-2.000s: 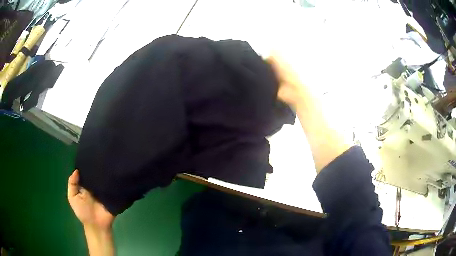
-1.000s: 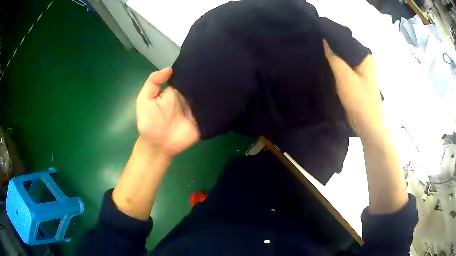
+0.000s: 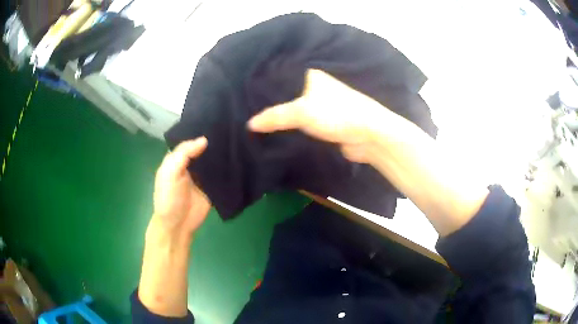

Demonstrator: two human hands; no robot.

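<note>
A large dark navy-black garment section (image 3: 355,69) lies bunched over the white table, its lower left part hanging past the table's edge. My left hand (image 3: 179,190) grips its left edge, thumb on top and fingers hidden under the cloth. My right hand (image 3: 329,114) lies over the middle of the cloth, thumb and forefinger apart, pointing left. The fingertips are blurred, and no cloth is seen pinched between them. No metal ring shows on the cloth.
White table (image 3: 165,44) with a brown front edge. Pale machine (image 3: 554,196) at the right, blurred. Dark cloth pieces (image 3: 95,44) over a bin at the upper left. Green floor (image 3: 82,183) on the left. Blue stool (image 3: 73,313) and a brown box (image 3: 22,291) at the lower left.
My right hand has left the cloth's right edge and moved left over its middle. My left hand still holds the left edge. The cloth lies more spread, and the view has turned.
</note>
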